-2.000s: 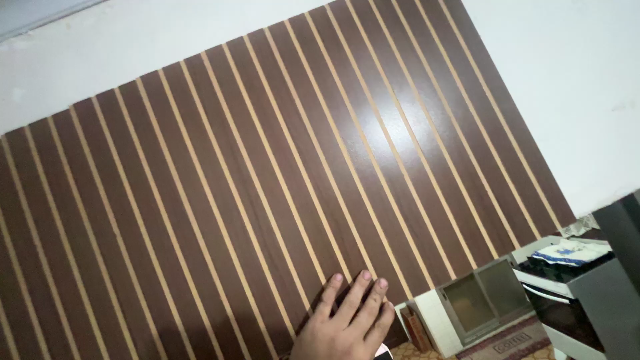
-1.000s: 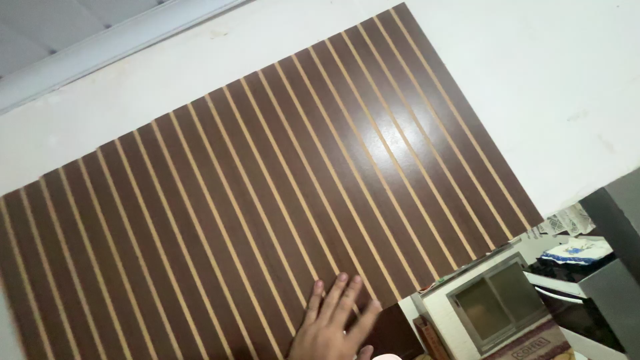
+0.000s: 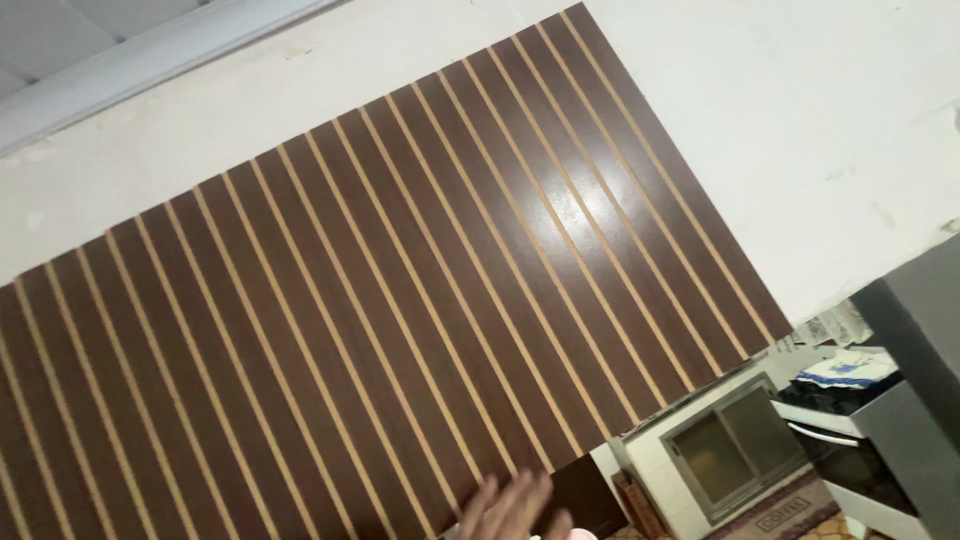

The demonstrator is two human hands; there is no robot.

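Note:
A dark brown wood-look slatted panel [image 3: 360, 300] with thin light tan stripes lies tilted across the view against a white wall. My left hand [image 3: 510, 510], blurred, is at the bottom centre, by the panel's lower edge. Its fingers point up and are somewhat apart, with nothing seen held in them. Whether the fingertips touch the panel cannot be told. The palm and wrist are mostly cut off by the frame. My right hand is out of view.
White wall [image 3: 795, 135] surrounds the panel above and right; a grey ceiling [image 3: 67, 45] is top left. Below right are a sliding window [image 3: 720, 442], a stove [image 3: 847, 442] with a cloth [image 3: 847, 369] on it, a lettered mat [image 3: 780, 514] and a grey surface [image 3: 930, 330].
My left hand has shifted lower in the view, and less of it shows. The view has moved so that the panel's upper right corner and more ceiling show.

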